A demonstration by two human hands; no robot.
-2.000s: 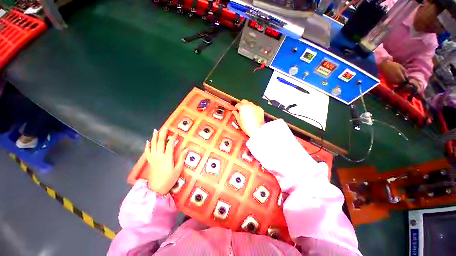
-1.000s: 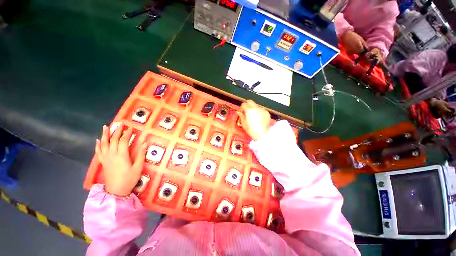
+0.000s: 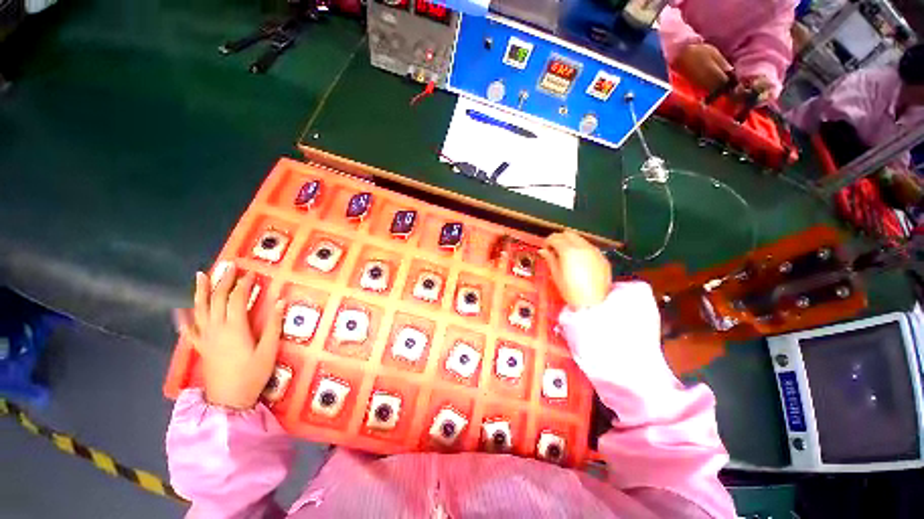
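The orange-red compartment tray (image 3: 388, 286) lies in front of me, tilted, with small watch units in its pockets. In the far row, several units at the left, such as this one (image 3: 359, 206), show dark glossy screens. A unit farther right in that row (image 3: 523, 264) shows a whitish underside with a dark round centre, like those in the nearer rows. My left hand (image 3: 235, 340) lies over the tray's left side, fingers apart, partly covering pockets. My right hand (image 3: 580, 272) is at the tray's far right corner, fingertips beside that unit; whether it holds anything is hidden.
Behind the tray is a green board (image 3: 385, 132) with a wooden edge, bearing paper (image 3: 527, 162), a blue pen and a black cable. Beyond are a blue control box (image 3: 552, 86) and a grey power supply (image 3: 405, 46). An orange-brown fixture (image 3: 750, 304) and display device (image 3: 861, 390) are right.
A fourth far-row unit now shows its dark screen where a whitish underside showed before. My right hand has moved right along that row. My left hand stays at the tray's left side.
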